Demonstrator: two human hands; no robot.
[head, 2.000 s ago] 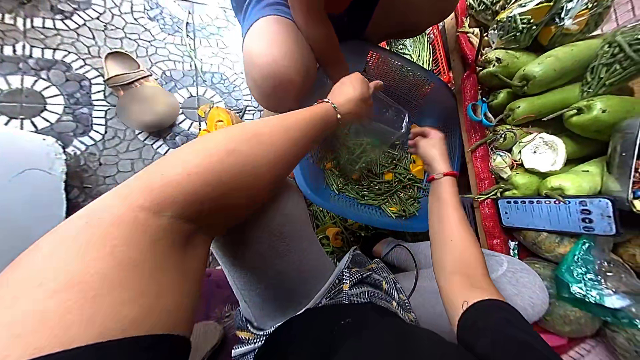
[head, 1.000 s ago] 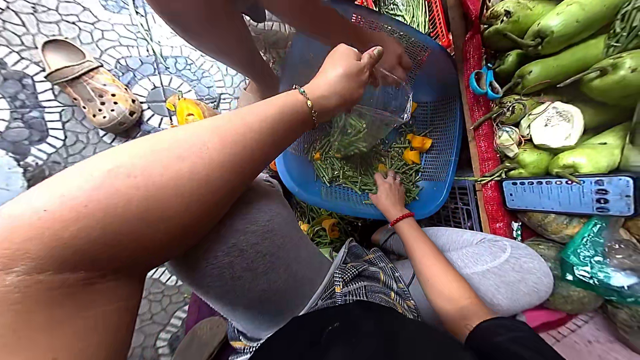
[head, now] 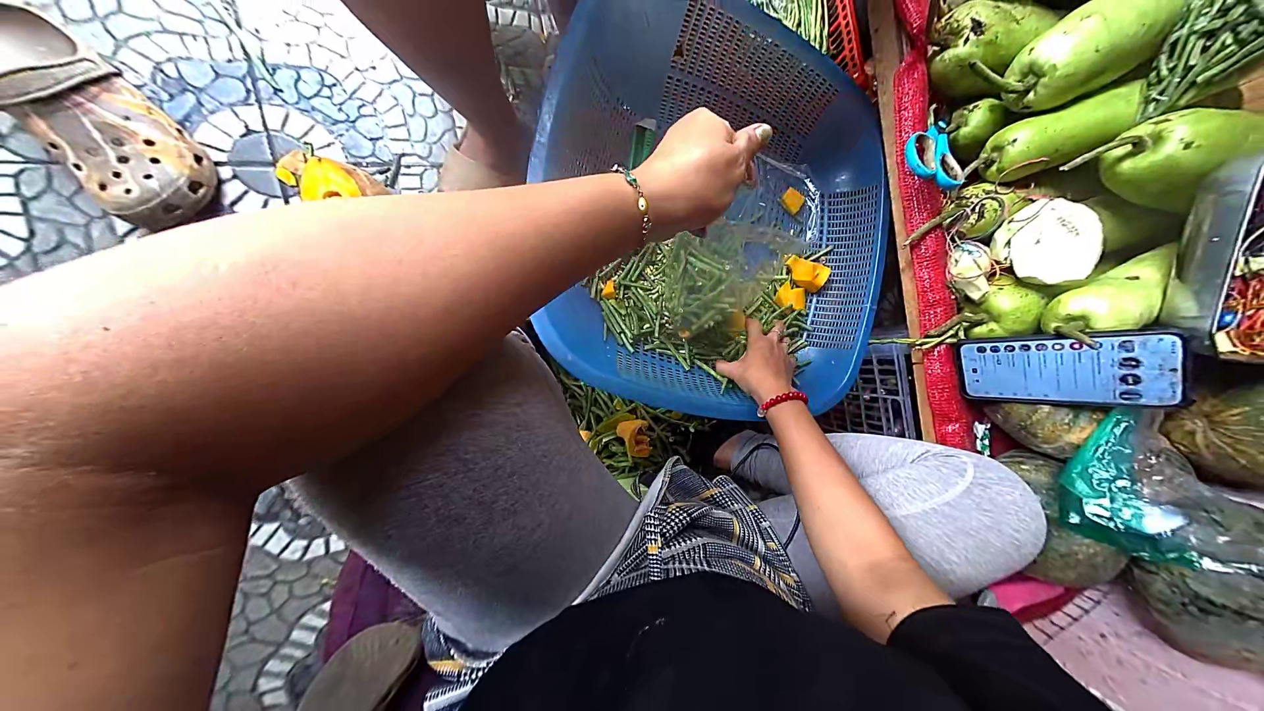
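My left hand (head: pixel 703 170) is closed on the top of a clear plastic bag (head: pixel 716 281), which hangs over a blue plastic basket (head: pixel 583 348). Cut green beans (head: pixel 632 311) cover the basket's bottom, and some show in or behind the bag. My right hand (head: pixel 760 363) reaches into the beans beside the bag, near the basket's front side; its fingertips are among the beans, and whether they grip any is hidden. Orange squash pieces (head: pixel 808 273) lie just beyond that hand, and one small cube (head: pixel 793 200) is farther back.
Right of the basket, a wooden edge with red netting (head: pixel 933 267) borders green bottle gourds (head: pixel 1086 54), blue-handled scissors (head: pixel 935 158), a phone (head: pixel 1074 369) and a green plastic bag (head: pixel 1116 474). Another person's leg (head: pixel 444 69) is behind the basket's left side. A squash piece (head: pixel 326 178) lies on the patterned floor.
The other person's hands have left the basket. My right hand came down into the beans from higher up, while my left hand keeps hold of the bag. The view has shifted closer to the basket.
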